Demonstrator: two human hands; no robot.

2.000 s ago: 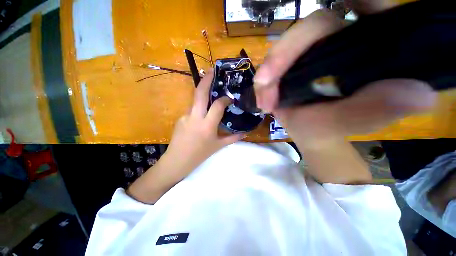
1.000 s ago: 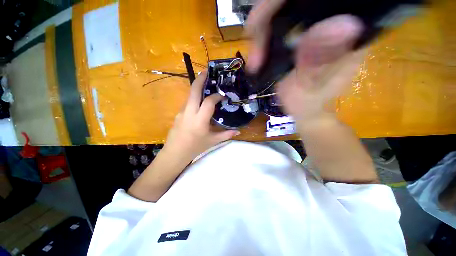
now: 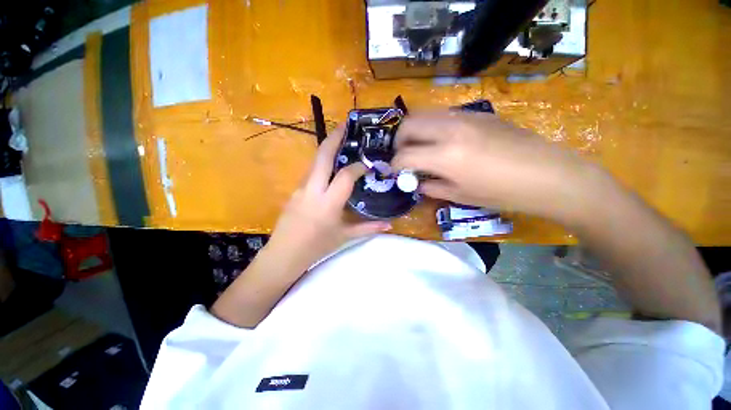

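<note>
The black housing [image 3: 388, 205] lies open side up on the bench near its front edge, with a white gear [image 3: 378, 178] and a round white part [image 3: 407, 181] inside. Looped wires show at its narrow far end. Two flat black strips project from it. My left hand [image 3: 308, 210] holds the housing's left side, its fingers on the rim and over the inside. My right hand [image 3: 457, 156] is at the housing's right side, slightly blurred, fingers bent beside the round white part; whether it grips anything is hidden. The electric screwdriver [image 3: 498, 32] hangs over the feeder.
The screw feeder [image 3: 385, 50] stands behind the work. A silver-grey bracket part [image 3: 477, 223] lies right of the housing at the bench edge. A black part [image 3: 477, 106] shows behind my right hand. Lead wires [image 3: 282, 125] extend left. A white paper sheet [image 3: 179, 56] is at the left.
My right hand has let go of the screwdriver and come down to the housing's right side. The screwdriver now hangs farther back. My left hand stays on the housing.
</note>
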